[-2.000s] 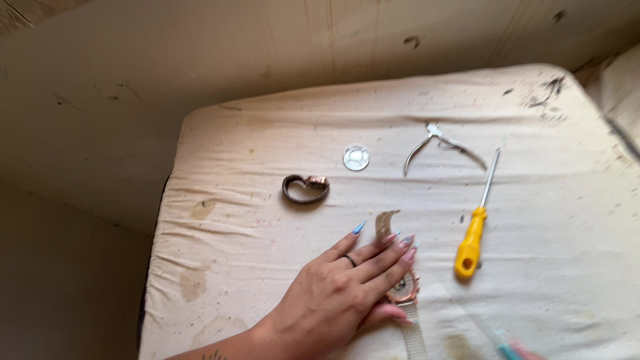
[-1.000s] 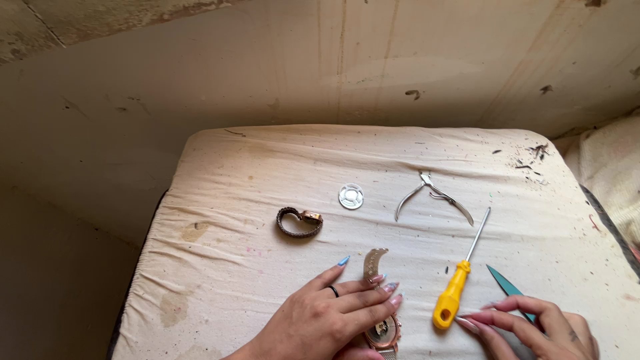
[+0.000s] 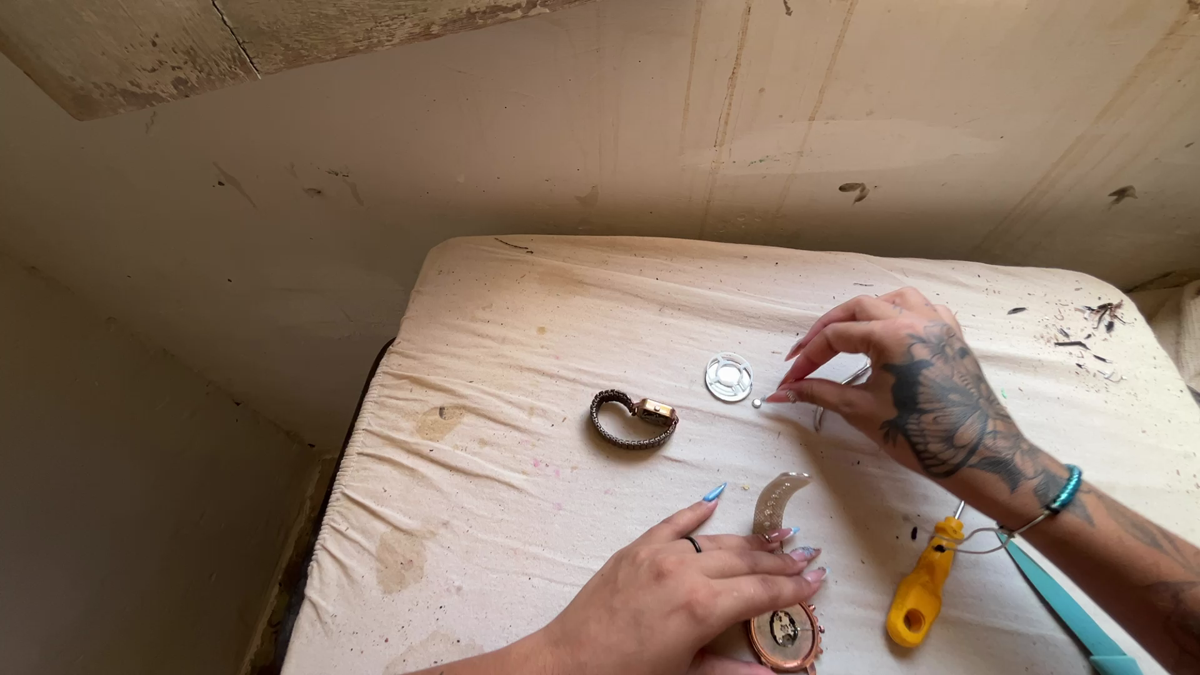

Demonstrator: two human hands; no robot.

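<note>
My left hand [image 3: 680,591] lies over an open-backed, rose-gold wristwatch [image 3: 786,637], holding it against the cloth. The tan, curved end of its strap [image 3: 778,502] shows beyond the fingers. My right hand [image 3: 895,394] reaches over the cloth with thumb and fingertips brought together. Beside those tips is a small silver disc, like a button cell [image 3: 757,403]; whether they grip it is unclear. Just past it lies a round silver watch case back [image 3: 728,377]. A second, smaller watch with a dark bracelet [image 3: 633,431] lies on its side, left of the case back.
A yellow-handled screwdriver [image 3: 919,591] lies under the loop of a teal bracelet on my right wrist. Nippers [image 3: 856,373] are mostly hidden by my right hand. A teal pointed tool [image 3: 1064,600] lies at the right. Dark debris [image 3: 1102,317] dots the cloth-covered surface [image 3: 506,309] near the wall.
My right hand has moved from beside the screwdriver to near the case back, now covering much of the nippers. The small silver disc now shows at its fingertips. My left hand stays on the watch.
</note>
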